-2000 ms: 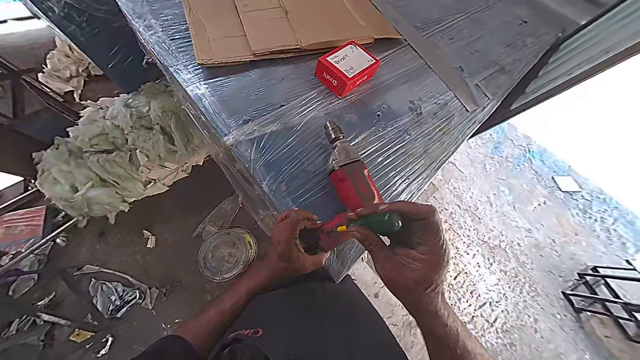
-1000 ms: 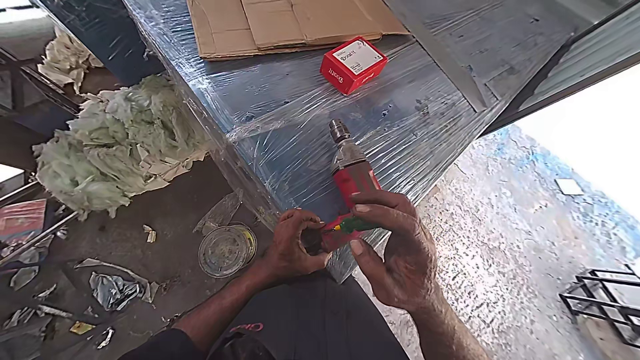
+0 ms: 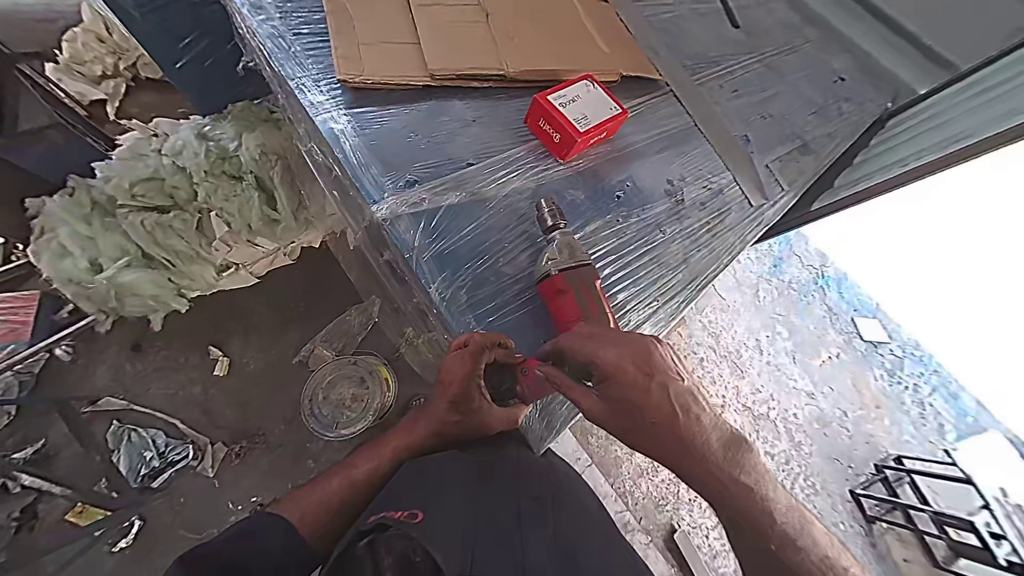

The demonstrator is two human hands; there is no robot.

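Observation:
A red and grey power drill [image 3: 572, 280] with a metal chuck lies on the film-wrapped surface, chuck pointing away from me. My left hand [image 3: 474, 384] is closed around a dark, rounded part at the drill's near end, beside a small red piece [image 3: 531, 382]. My right hand [image 3: 632, 384] is at the same end, its thumb and fingers against the red piece, and it covers the drill's rear body. Whether my right hand holds anything else is hidden. A red box [image 3: 576, 118] with a white label stands beyond the chuck.
Flattened cardboard [image 3: 488, 40] and a flat strip [image 3: 696, 112] lie on the wrapped surface [image 3: 448, 208]. At left are pale fibrous insulation [image 3: 192, 208], a round tin [image 3: 349, 397] and scraps on the floor. A black metal frame [image 3: 920, 496] stands at lower right.
The green-handled tool seen in my right hand two seconds ago no longer shows. My right hand has turned over and moved in against the red piece. My left hand keeps its place.

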